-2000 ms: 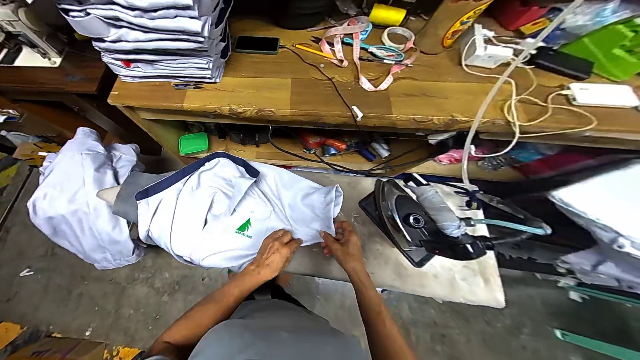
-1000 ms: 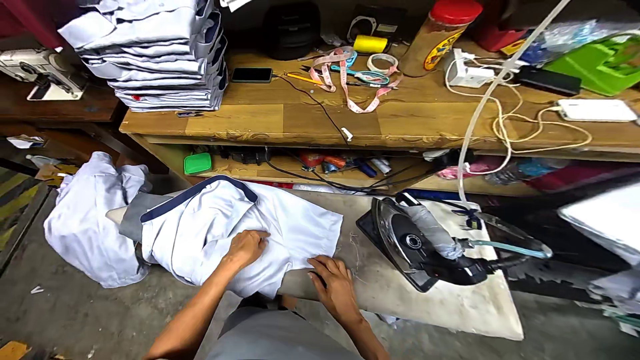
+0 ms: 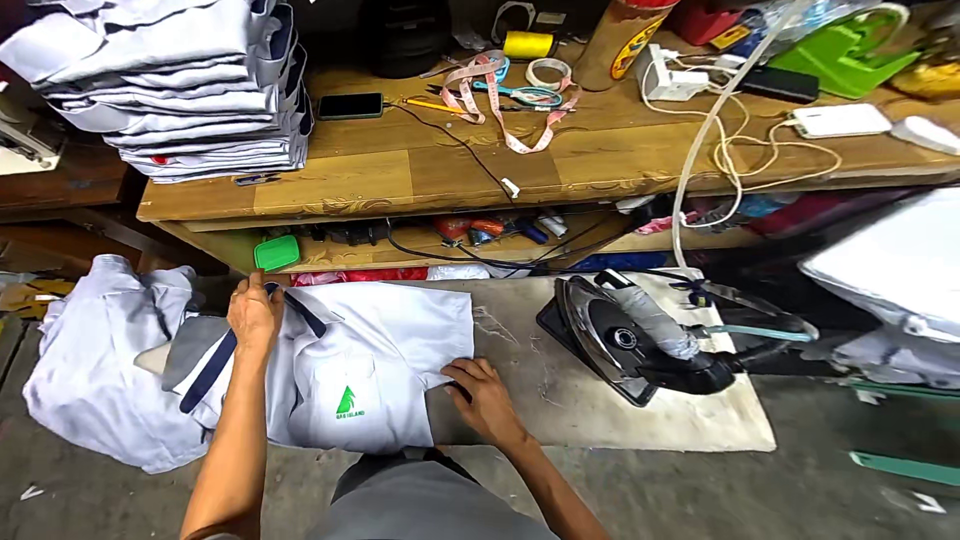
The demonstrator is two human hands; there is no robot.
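A white shirt (image 3: 405, 322) with navy trim and a green printed logo lies over the narrow ironing board (image 3: 712, 420). My left hand (image 3: 255, 311) pinches the shirt near its navy-edged collar or placket, at the board's left part. My right hand (image 3: 484, 394) rests at the sleeve's lower edge, fingers on cloth and board; whether it grips the cloth is unclear. A steam iron (image 3: 630, 334) with a wrapped handle sits on a dark rest to the right. More light cloth (image 3: 112, 367) hangs bunched over the board's left end.
Behind the board stands a wooden workbench (image 3: 360, 169) bearing a stack of folded garments (image 3: 217, 90), a phone (image 3: 350, 106), scissors (image 3: 525, 94), a measuring tape (image 3: 480, 90) and a power bank (image 3: 841, 120). The iron's hose (image 3: 686, 172) hangs down in front of the bench. White fabric (image 3: 892, 255) is at right.
My left hand has moved left and away from me, from the shirt's middle to its navy trim. The logo, hidden a second ago, shows again. The iron has stayed on its rest.
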